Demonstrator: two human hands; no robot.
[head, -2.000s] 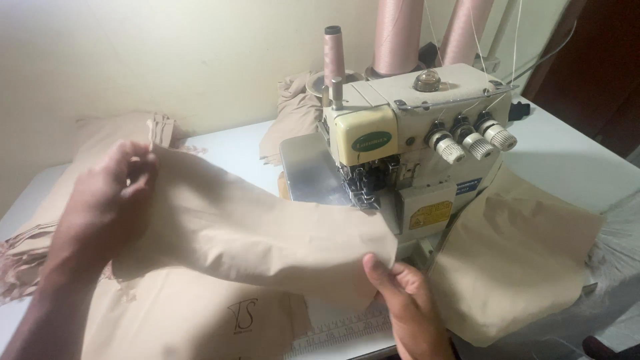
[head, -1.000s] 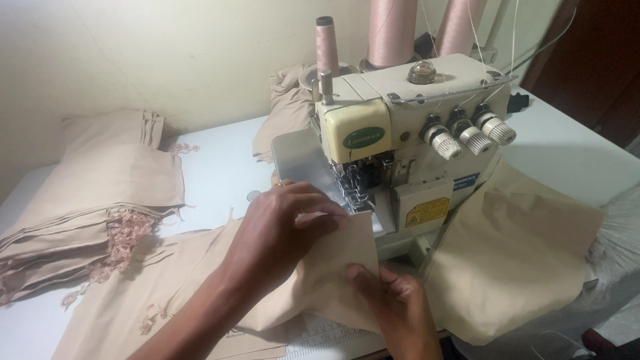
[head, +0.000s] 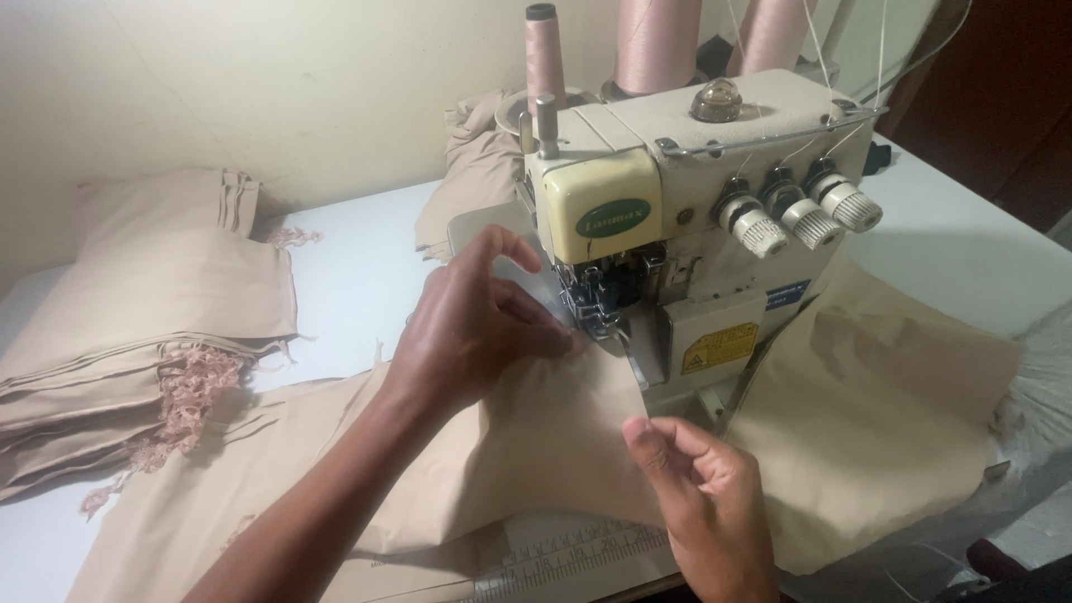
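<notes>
A piece of beige fabric (head: 553, 435) lies before the overlock sewing machine (head: 712, 167), its upper edge at the presser foot (head: 596, 322). My left hand (head: 477, 327) pinches that edge just left of the foot, thumb and fingertips low on the cloth. My right hand (head: 703, 494) is at the fabric's right edge, its thumb and forefinger close together there; whether they grip the cloth is hard to tell. The needle area is partly hidden behind the machine's guards.
Stacked beige fabric pieces (head: 167, 276) with pink thread fringes (head: 197, 394) lie at left. More beige cloth lies behind the machine (head: 477, 167) and at its right (head: 879, 419). Pink thread cones (head: 657, 42) stand behind. A printed ruler scale (head: 578, 553) runs along the front edge.
Two seconds ago my left hand held the fabric's far left end, away from the machine. It has moved right to the presser foot, and the fabric's edge now lies at the foot.
</notes>
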